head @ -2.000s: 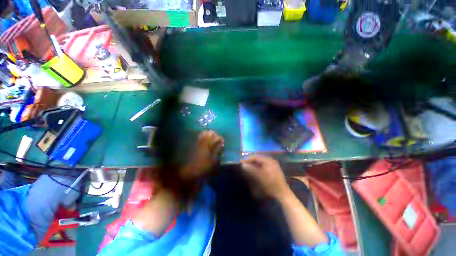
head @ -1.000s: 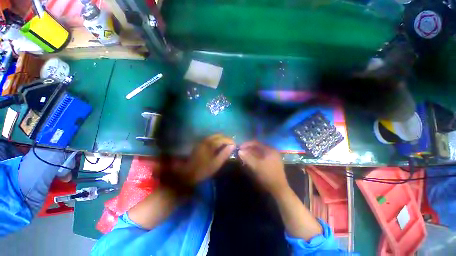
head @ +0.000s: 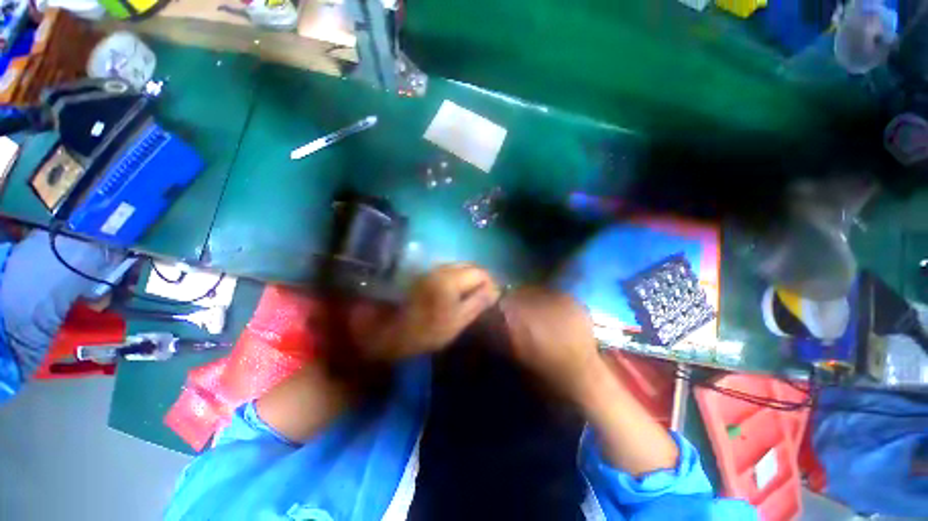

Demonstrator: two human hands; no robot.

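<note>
My left hand (head: 448, 305) and my right hand (head: 549, 326) meet fingertip to fingertip at the bench's front edge. Their fingers are bent and close together; whatever lies between the fingertips is too small and blurred to make out. A dark speckled PCB panel (head: 670, 301) lies tilted on the blue part of the coloured work sheet (head: 611, 267), right of my hands. A small board group (head: 483, 208) and a few tiny pieces (head: 438, 175) lie on the green mat beyond my hands. A dark blur covers part of my left wrist.
A paper card (head: 466, 134) and a white marker pen (head: 334, 137) lie farther back. A solder spool (head: 368, 240) stands left of my hands. A blue box (head: 137, 183) is at far left, a reel (head: 806, 313) at right. Red bubble wrap (head: 254, 356) and pink bins (head: 751, 432) sit below the edge.
The view has shifted and turned, so the bench appears tilted. My hands moved from apart to fingertip to fingertip and stay together. The panel still lies on the sheet.
</note>
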